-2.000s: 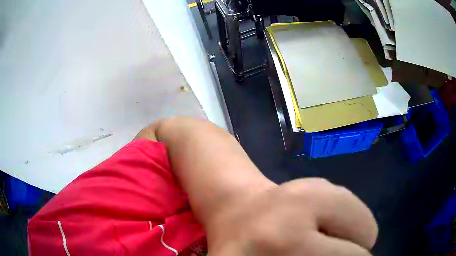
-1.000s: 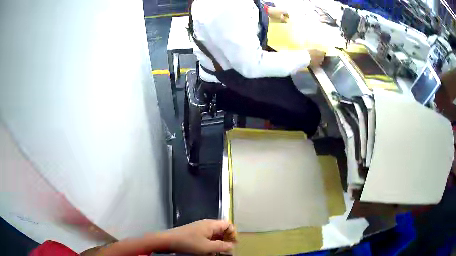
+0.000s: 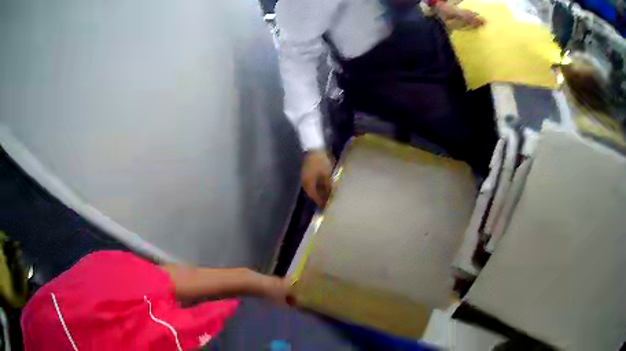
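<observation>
A stack of pale grey-beige sheets (image 3: 398,219) lies on yellow sheets (image 3: 364,301), low in front of me. My left hand (image 3: 278,289), at the end of my red-sleeved arm, is at the near left corner of the yellow sheets. It is blurred, and its fingertips are hidden at the corner, so I cannot tell if they grip it. Another person's hand (image 3: 317,179) is at the left edge of the same stack. My right hand is not in view.
A large white table (image 3: 123,123) fills the left. The other person, in a white top (image 3: 302,89) and dark trousers, is beyond the stack. A yellow panel (image 3: 508,44) is at upper right. Large pale panels (image 3: 563,240) hang at right. A blue edge shows below the stack.
My left hand has moved from beside the stack's left edge to its near left corner. The other person's hand has come down to the left edge. The view has tilted.
</observation>
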